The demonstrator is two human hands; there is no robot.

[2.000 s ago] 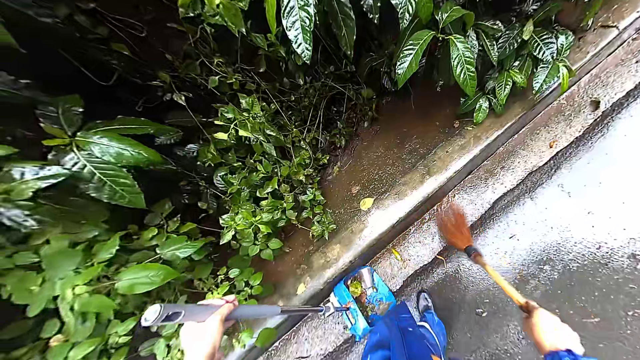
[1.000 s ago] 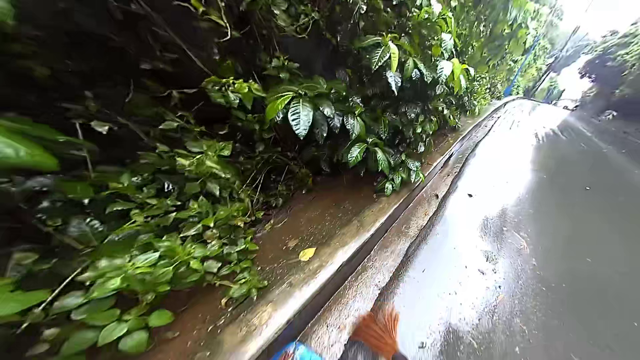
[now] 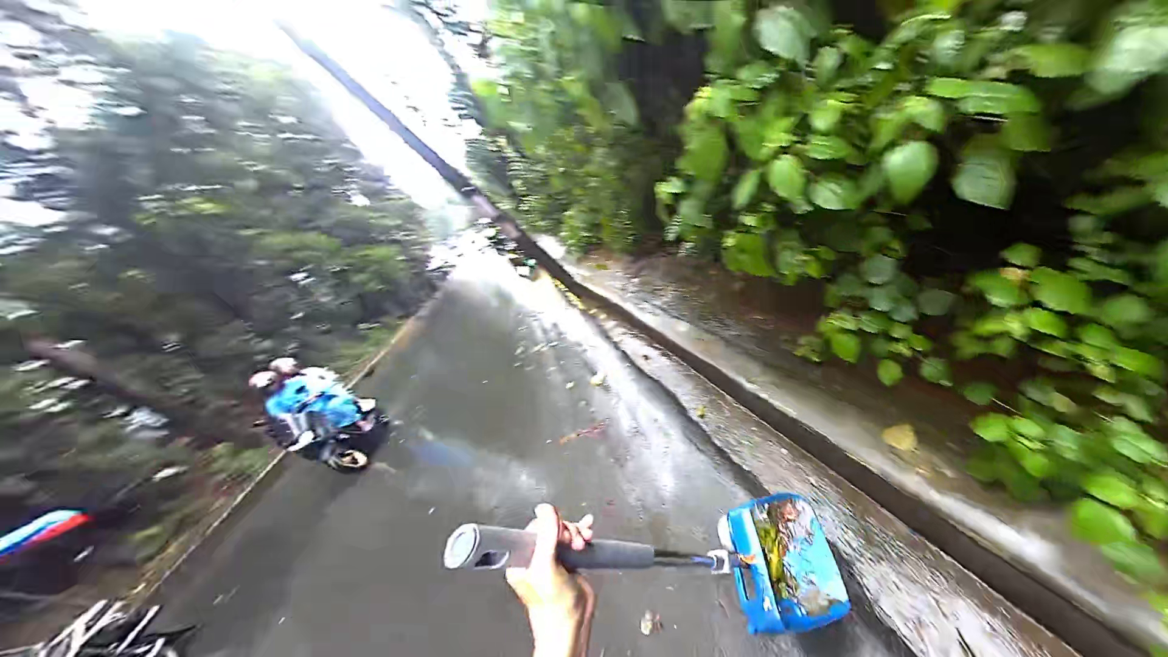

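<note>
My left hand (image 3: 557, 575), at the bottom centre, is closed around the grey handle (image 3: 607, 554) of a long-handled dustpan. At the handle's far end, to the right, is the blue dustpan (image 3: 794, 566), with wet leaves (image 3: 778, 552) and other litter in it. The pan is over the wet road by the gutter; whether it touches the ground I cannot tell. My right hand and the broom are out of the frame.
Two helmeted people ride a motorcycle (image 3: 347, 456) on the left side of the wet road (image 3: 392, 511). A concrete kerb (image 3: 821, 411) and gutter run along the right, below leafy bushes (image 3: 912, 173). Fallen leaves and a twig (image 3: 584, 432) lie on the road. Blurred bare twigs (image 3: 100, 630) show bottom left.
The view has swung round to look along the road, with the kerb now on the right. The motorcycle has come into view. The broom and my right hand, seen two seconds ago, have left it.
</note>
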